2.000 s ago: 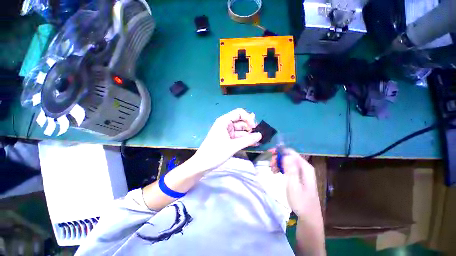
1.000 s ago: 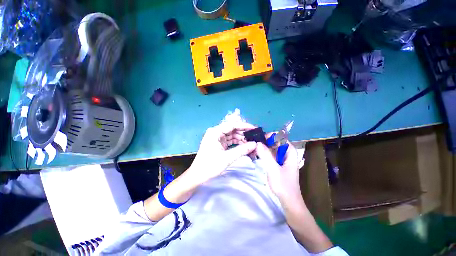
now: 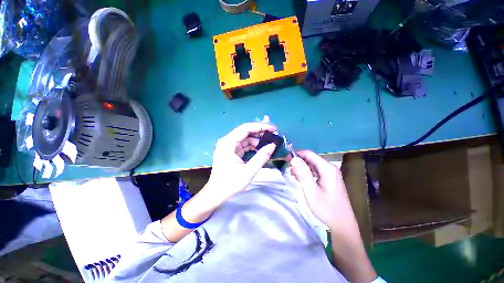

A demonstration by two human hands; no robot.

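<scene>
My left hand (image 3: 235, 156), with a blue band on its wrist, holds a small black plastic housing (image 3: 269, 141) between thumb and fingers over the bench's near edge. My right hand (image 3: 316, 179) is just right of it. It holds the cutters (image 3: 289, 148), whose metal jaws point up and left beside the housing's right side. The handles are mostly hidden by the hand. Whether the jaws touch the housing is hard to tell. Small whitish scraps (image 3: 266, 119) lie just beyond my left fingertips.
An orange fixture (image 3: 260, 54) stands behind my hands. A grey vented blower (image 3: 113, 132) is at left. Black parts (image 3: 406, 77) are heaped right of the fixture, near a silver-white box (image 3: 334, 16). Two black pieces (image 3: 178, 102) lie left. A black cord crosses the right. Cartons (image 3: 425, 193) are below.
Over the last second the cutters have swung from my right palm, where their blue handles showed, to pointing at the housing. My left hand and the housing have shifted slightly left and up.
</scene>
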